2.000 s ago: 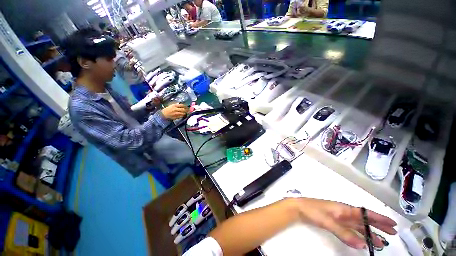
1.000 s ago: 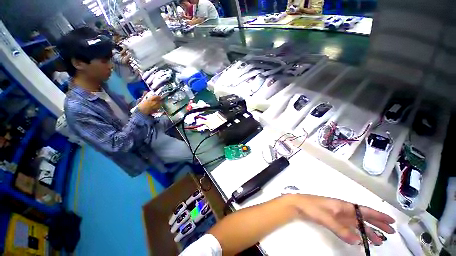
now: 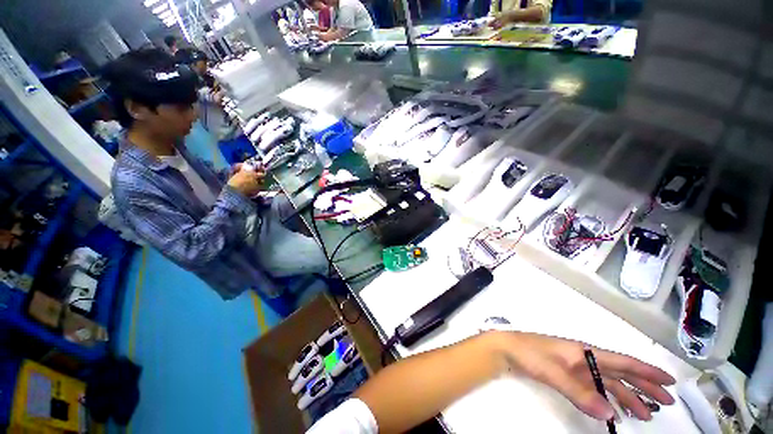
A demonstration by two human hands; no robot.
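Observation:
My left hand (image 3: 585,373) reaches in from the bottom edge over the white sheet at the lower right, back up and fingers spread. A thin dark tool, likely tweezers (image 3: 596,378), lies across it between thumb and fingers. Its lower end is cut off by the bottom edge. A small dark piece (image 3: 653,407) shows at the fingertips, too small to identify. A white part with a round metal insert (image 3: 726,407) lies just right of the fingers. My right hand is out of the picture.
A black electric screwdriver (image 3: 445,307) and green circuit board (image 3: 404,258) lie left of the tray (image 3: 564,280) holding white shells and wired parts. A black box (image 3: 407,218) stands behind. A cardboard box (image 3: 263,373) of units is below. A person (image 3: 199,199) sits at left.
The thin dark tool has tilted, its upper end moving left across my left hand. My left hand has barely moved. The person at left has drawn their hands back from the bench.

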